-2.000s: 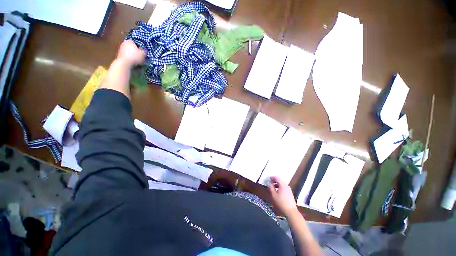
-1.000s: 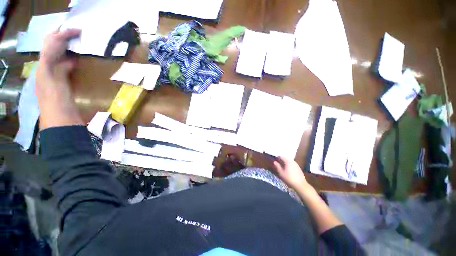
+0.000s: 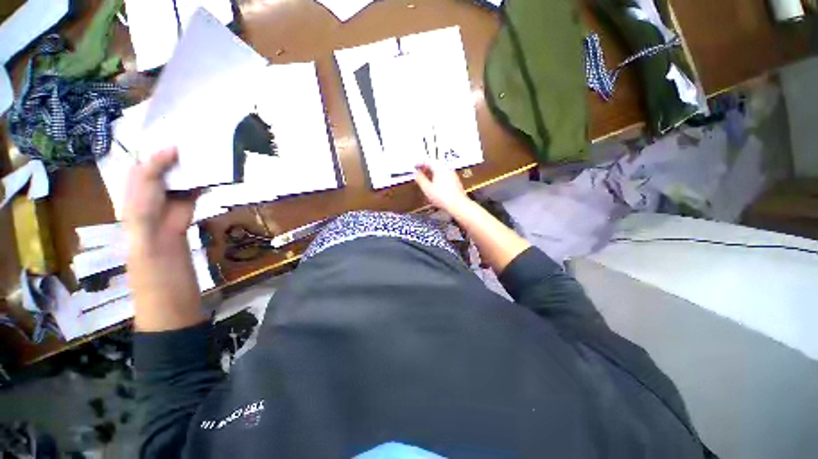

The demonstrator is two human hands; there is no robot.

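My left hand (image 3: 161, 197) grips the lower edge of a white paper piece (image 3: 199, 99) and holds it tilted over white-topped stacks. A dark area with a ragged edge shows beside the piece. My right hand (image 3: 441, 186) rests its fingers at the lower edge of another white-topped cut stack (image 3: 439, 99), near the table's front edge. This stack has a dark strip showing at its left and pencil-like marks low on its right. My right hand seems to hold nothing; its fingertips are small and blurred.
A tangled heap of checked ties (image 3: 63, 116) with green scraps and a yellow block (image 3: 32, 235) lie at left. Narrow strip pieces (image 3: 108, 269) and black-handled shears (image 3: 247, 242) lie near the front edge. Olive fabric pieces (image 3: 547, 81) lie at right.
The view has shifted right along the table. My left hand has brought the white piece from the far left to over the middle stacks. My right hand has moved to the right-hand stack.
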